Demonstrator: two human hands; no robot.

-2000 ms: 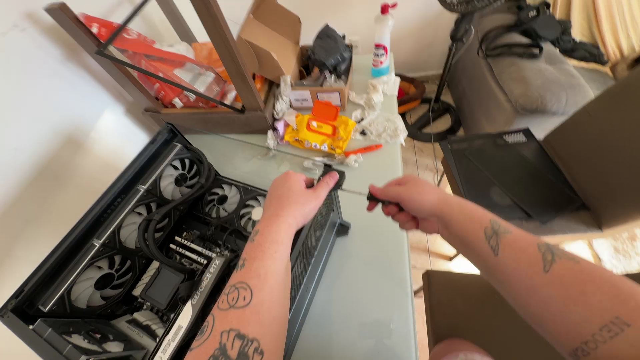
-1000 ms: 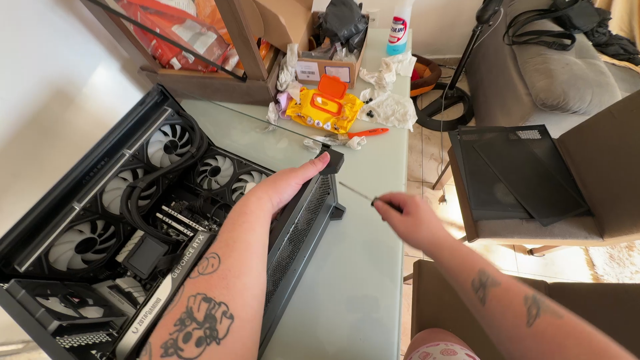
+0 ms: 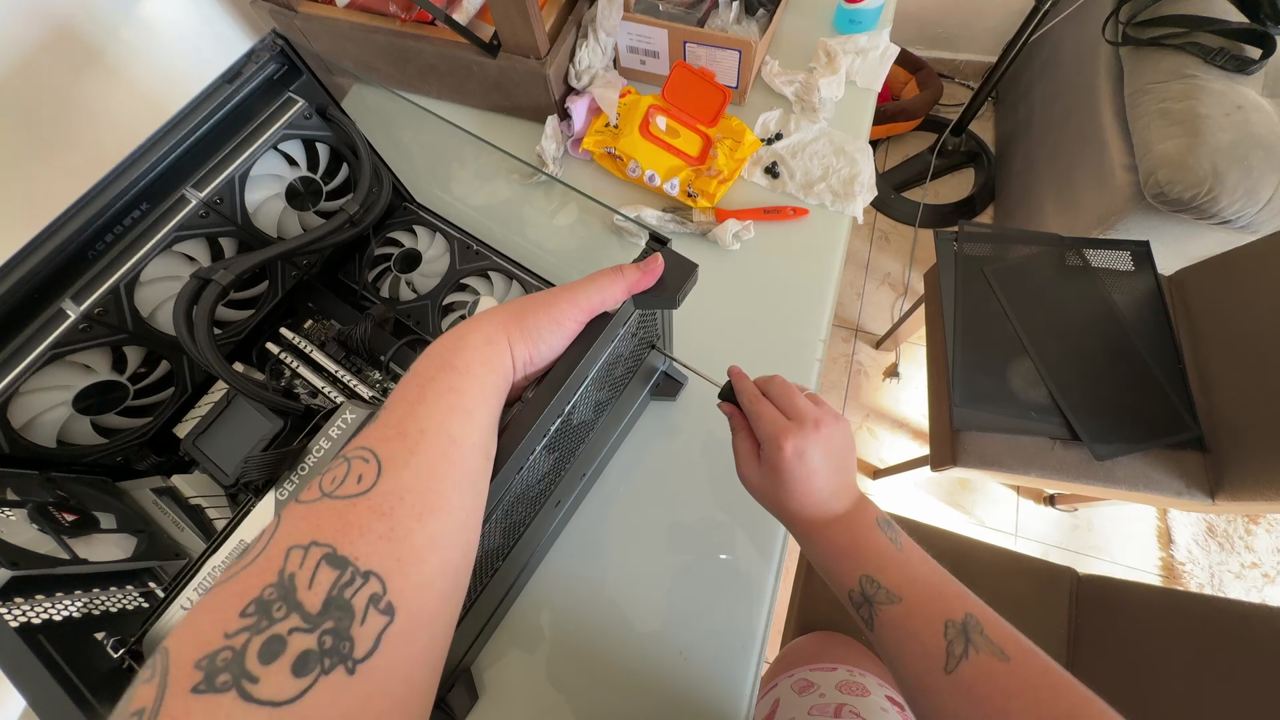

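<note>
An open black computer case [image 3: 560, 440] lies on its side on the glass-topped table, with white-bladed fans [image 3: 298, 188], thick black tubes and a graphics card [image 3: 320, 455] showing inside. My left hand [image 3: 570, 315] grips the case's edge near a black corner foot [image 3: 668, 277], its thumb on that corner; its other fingers are mostly hidden. In my right hand [image 3: 795, 440] is a screwdriver [image 3: 692, 368], held by its black handle. The thin metal shaft reaches to the mesh-covered face of the case, close to the corner; the tip's exact seat cannot be made out.
Behind the case are an open yellow wipes pack [image 3: 640, 150], an orange-handled brush [image 3: 760, 213], crumpled wipes [image 3: 815, 165], small black pieces and a cardboard box [image 3: 690, 45]. Dark panels [image 3: 1060, 340] rest on a chair at the right. The table's edge [image 3: 800, 480] runs below my right wrist.
My left hand stays at the case corner, and my right hand still holds the screwdriver toward the mesh-covered face. The view has shifted closer to the case.
</note>
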